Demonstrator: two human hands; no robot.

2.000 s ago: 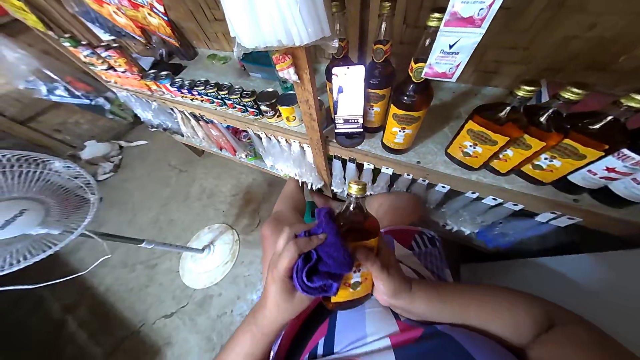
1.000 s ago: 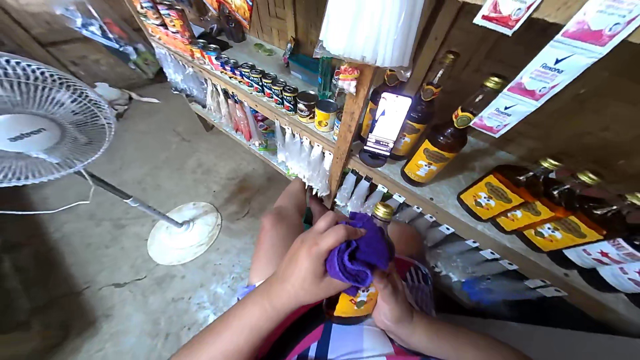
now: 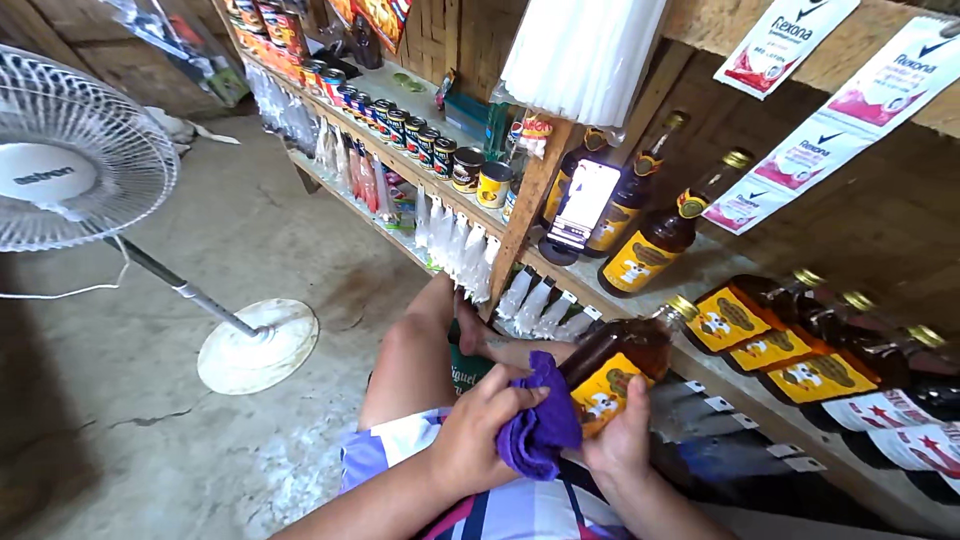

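A glass liquor bottle [image 3: 619,367] with a yellow label and gold cap is tilted above my lap, its neck toward the upper right. My right hand [image 3: 619,435] grips its lower part, thumb along the label's edge. In my left hand [image 3: 487,427] is a bunched purple cloth [image 3: 540,424], pressed against the bottle's lower left side. The bottle's base is hidden by the cloth and hands. Similar flat bottles [image 3: 724,315] lean in a row on the wooden shelf to the right, and taller bottles [image 3: 649,247] stand behind a lit phone [image 3: 585,202] on a small stand.
Cans [image 3: 442,157] line the shelf at the upper left, with filled plastic bags [image 3: 450,236] hanging below. A wooden post [image 3: 532,202] divides the shelves. Sachet strips [image 3: 817,150] hang at the upper right. On the concrete floor at left stands an electric fan [image 3: 257,345].
The bottle has gone from nearly upright to tilted toward the right. The purple cloth, near its neck a second ago, is now at its lower left side. The view has shifted.
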